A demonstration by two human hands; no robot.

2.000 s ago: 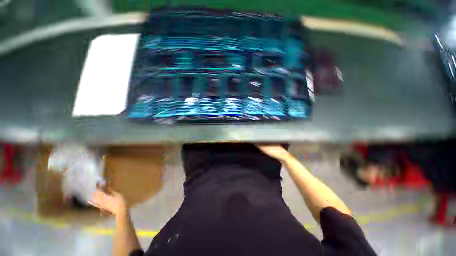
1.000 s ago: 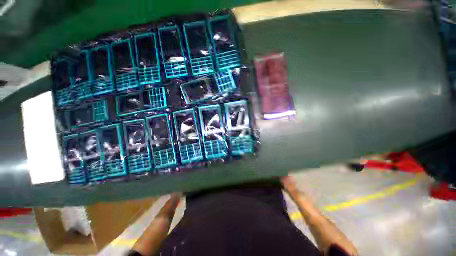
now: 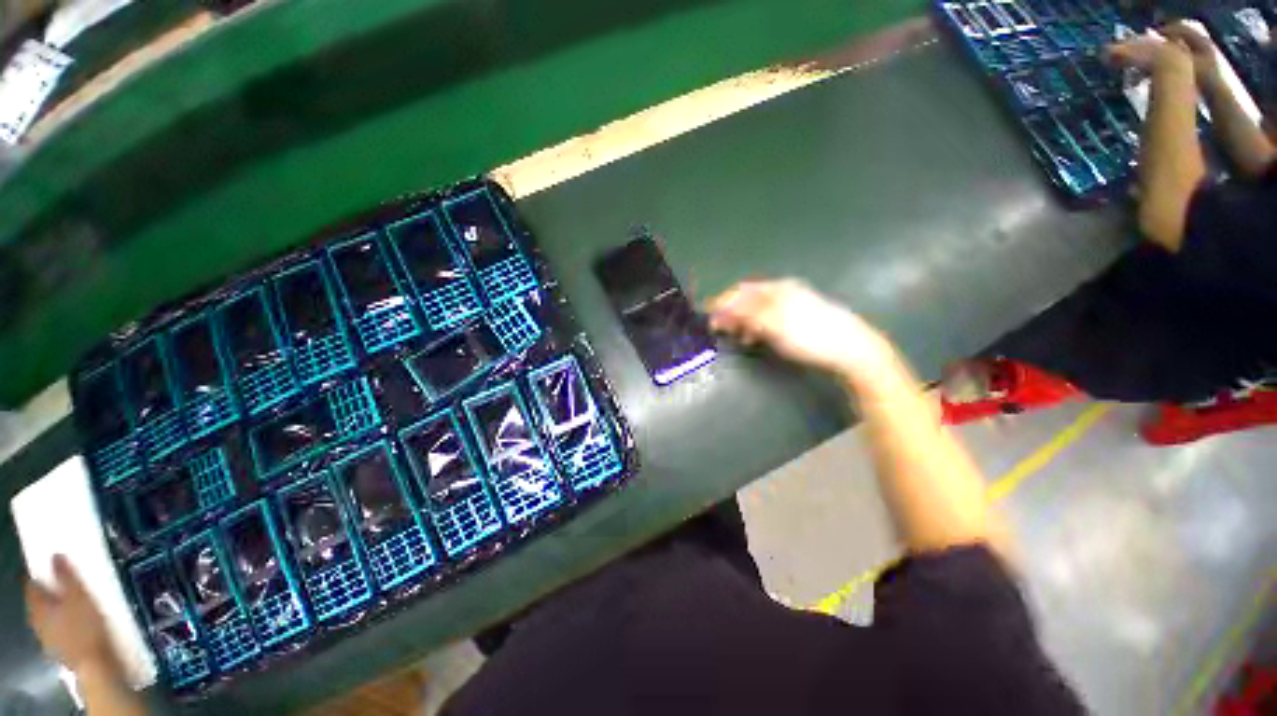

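Observation:
My left hand is at the lower left, its fingers over the edge of the white sheet stack; whether it grips the stack cannot be told. The stack lies against the left side of the black tray, which holds rows of blue-framed phone housings. My right hand is over the bench, its slightly blurred, bent fingertips just right of a dark phone-like device. Whether the fingertips hold anything cannot be told.
The dark green bench runs up to the right, beside a green back panel. At upper right another person's hands work over a second tray. Red stool parts show below the bench.
The view has turned, so the tray sits lower and tilted. My left hand has come up onto the white stack. My right hand has risen from below the bench to beside the dark device.

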